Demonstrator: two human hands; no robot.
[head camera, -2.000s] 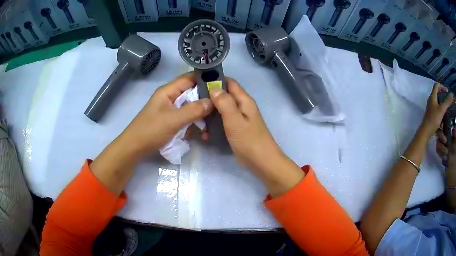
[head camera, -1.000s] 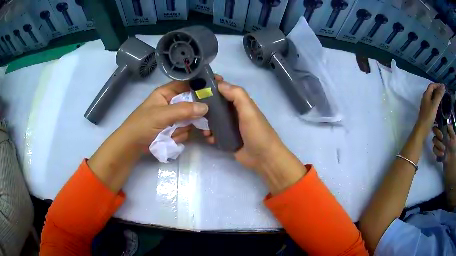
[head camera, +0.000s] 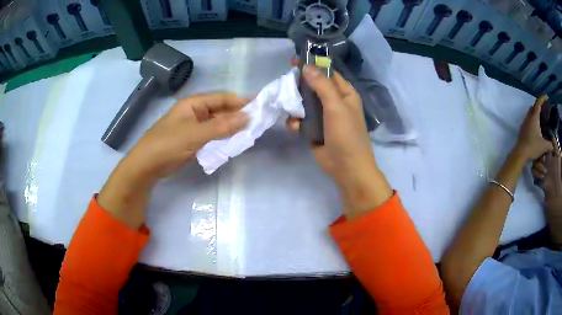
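Note:
A dark grey blower unit (head camera: 313, 117) with a yellow sticker (head camera: 323, 61) is in my right hand (head camera: 345, 120), gripped by its handle, its round spoked end up and towards the boxes. My left hand (head camera: 197, 126) has the edge of a crumpled white cloth (head camera: 262, 117) at its fingertips. The cloth stretches from there to the handle, where its far end touches the unit near my right fingers. Whether the right fingers also pinch it is unclear.
A grey unit (head camera: 146, 92) lies at the left. Another grey unit (head camera: 377, 101), partly in a milky bag (head camera: 403, 123), lies behind my right hand. Boxes (head camera: 403, 18) line the back. Another person's arms (head camera: 493, 203) hold a dark unit at the right edge.
My right hand has moved the unit right and away from me, now overlapping the bagged unit. My left hand has come off the handle, and the cloth is spread between the hands.

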